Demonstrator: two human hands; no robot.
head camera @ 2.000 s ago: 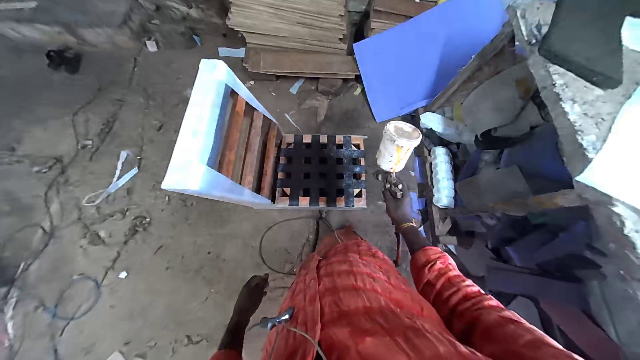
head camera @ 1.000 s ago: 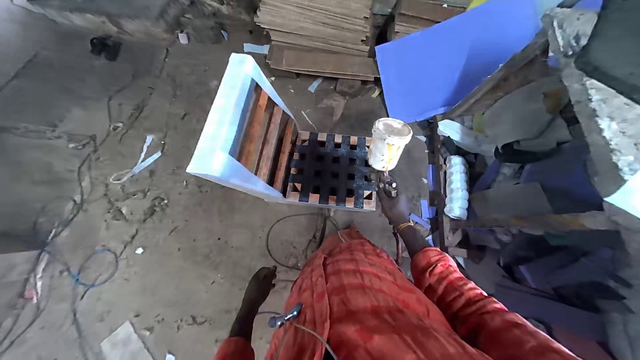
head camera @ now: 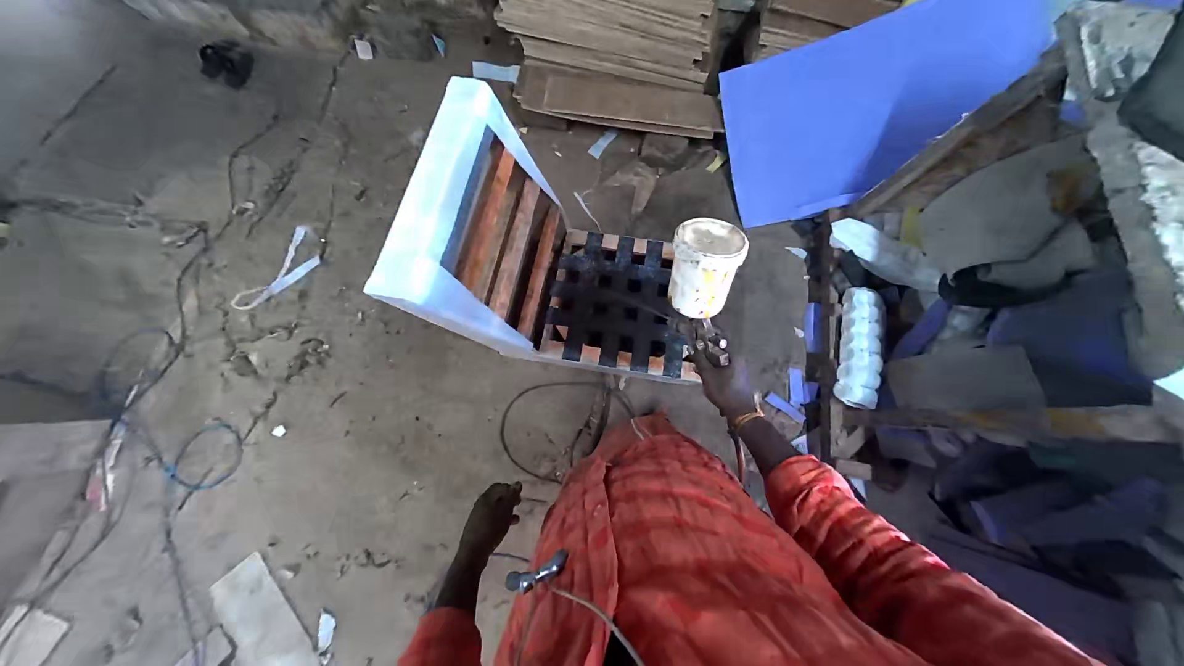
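Note:
My right hand (head camera: 726, 379) grips a spray gun (head camera: 705, 340) topped by a stained white cup (head camera: 708, 268), over the right edge of a chair frame. Black webbing straps (head camera: 615, 301) are woven across the frame's seat. Its back has wooden slats (head camera: 509, 240) inside a border wrapped in white foam (head camera: 421, 203). My left hand (head camera: 493, 513) hangs low, away from the frame, fingers loosely curled; whether it holds anything small cannot be seen. Close by it, a metal fitting on a thin cable (head camera: 536, 573) lies against my red clothing.
Stacked boards (head camera: 610, 46) and a blue foam sheet (head camera: 832, 111) lie beyond the chair. On the right are a white wrapped roll (head camera: 860, 347) and heaped foam scraps (head camera: 1064, 314). A hose (head camera: 504, 416) loops on the floor near my feet; cables (head camera: 176, 351) trail at left.
The spray gun and my right hand have moved left relative to the chair, from beside the seat to over its right edge. The view has shifted somewhat.

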